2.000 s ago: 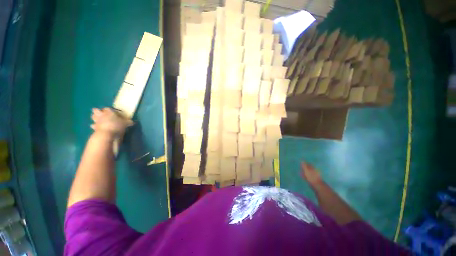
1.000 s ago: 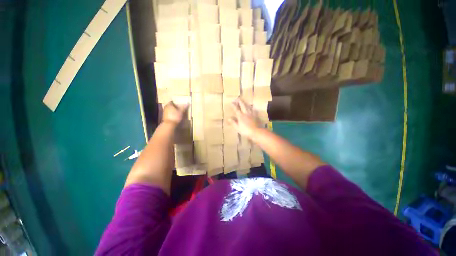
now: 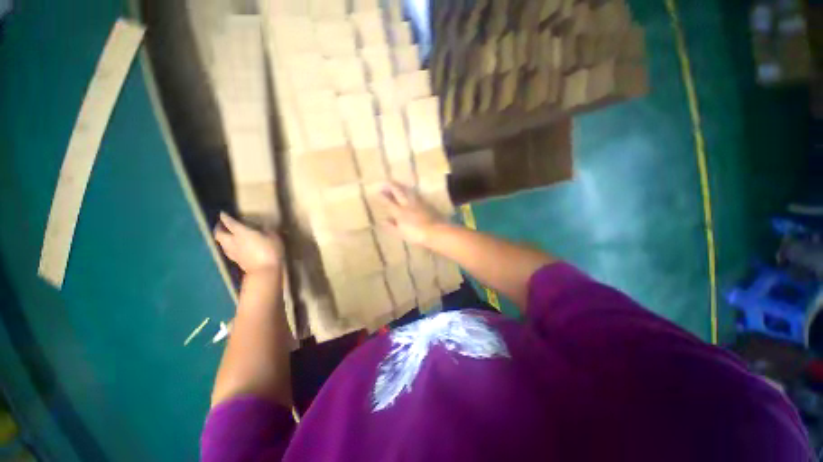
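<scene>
A large block of overlapping cardboard divider strips (image 3: 338,167) lies in front of me, beside the green-topped table (image 3: 117,226). My left hand (image 3: 248,245) is at the near end of a separate left row of strips (image 3: 248,135); it is blurred, and I cannot tell whether the fingers grip it. A dark gap parts this row from the main block. My right hand (image 3: 406,215) rests on top of the main block with its fingers spread. A single loose slitted strip (image 3: 88,158) lies on the table at the left.
Another stack of dividers (image 3: 541,63) stands at the right back above an open brown carton (image 3: 514,164). Small pale scraps (image 3: 197,331) lie near the table edge. A yellow line (image 3: 699,171) runs along the green floor. A blue stool (image 3: 772,298) stands at the far right.
My left hand has moved left and down to the left row, and a gap beside that row has widened. My right hand stays on the block. The view has shifted and tilted.
</scene>
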